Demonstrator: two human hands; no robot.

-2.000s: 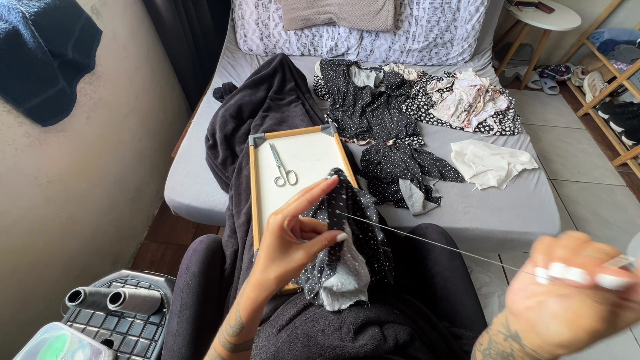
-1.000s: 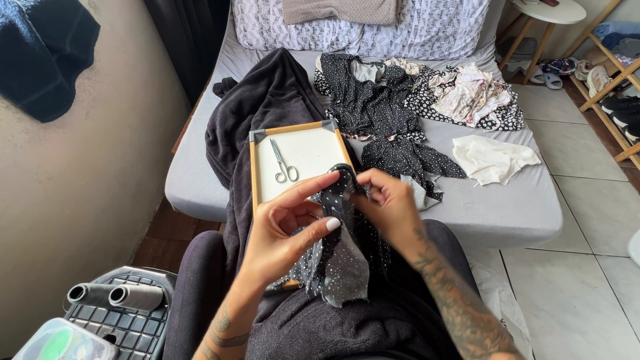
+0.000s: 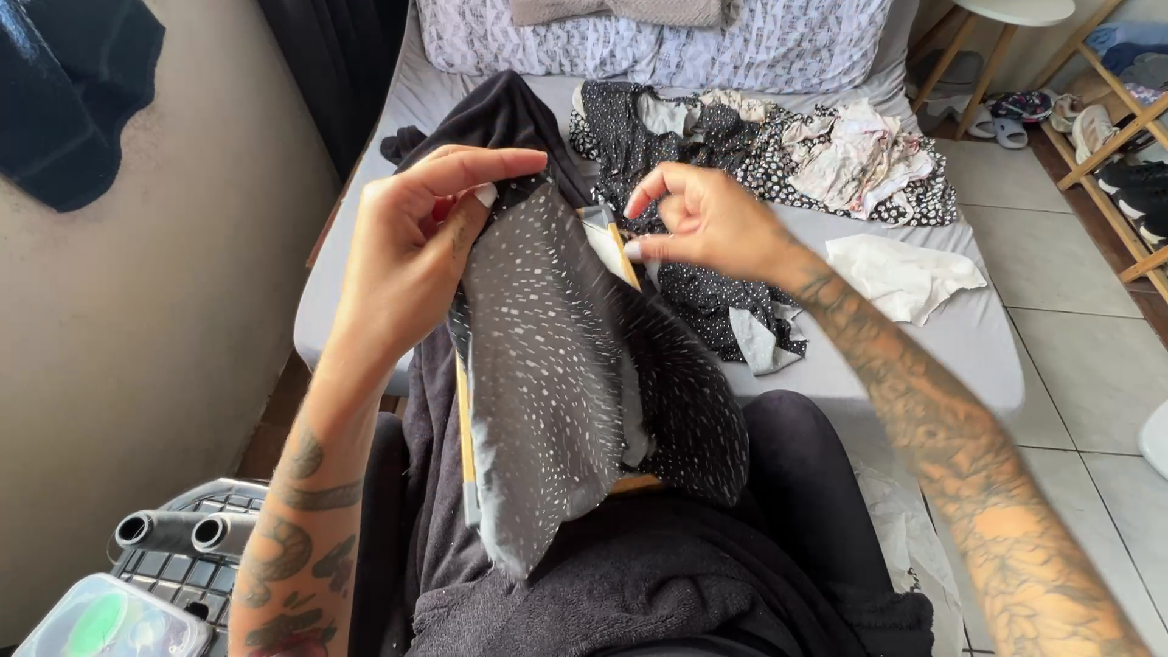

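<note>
My left hand [image 3: 424, 228] pinches the top edge of a black fabric piece with white dots [image 3: 547, 365], which hangs down over my lap, its paler side partly showing. To the right of that edge is my right hand [image 3: 698, 224], raised with fingers curled and slightly blurred; whether it holds a needle or thread cannot be told. Behind the cloth lies a wood-framed tray or board [image 3: 466, 429], mostly covered. A dark plush blanket [image 3: 511, 119] runs under it and across my lap.
Dotted black garment pieces [image 3: 703, 301], a pale crumpled cloth [image 3: 853, 155] and a white cloth [image 3: 903, 274] lie on the grey-sheeted bed [image 3: 967, 356]. Thread spools [image 3: 169, 531] and a clear plastic box [image 3: 119, 620] stand at lower left. A wooden shoe rack [image 3: 1122, 137] is at right.
Two seconds ago my right hand was far to the right with a taut thread; then it came to the cloth. Now both hands are higher and apart, and the lifted cloth covers the scissors seen before.
</note>
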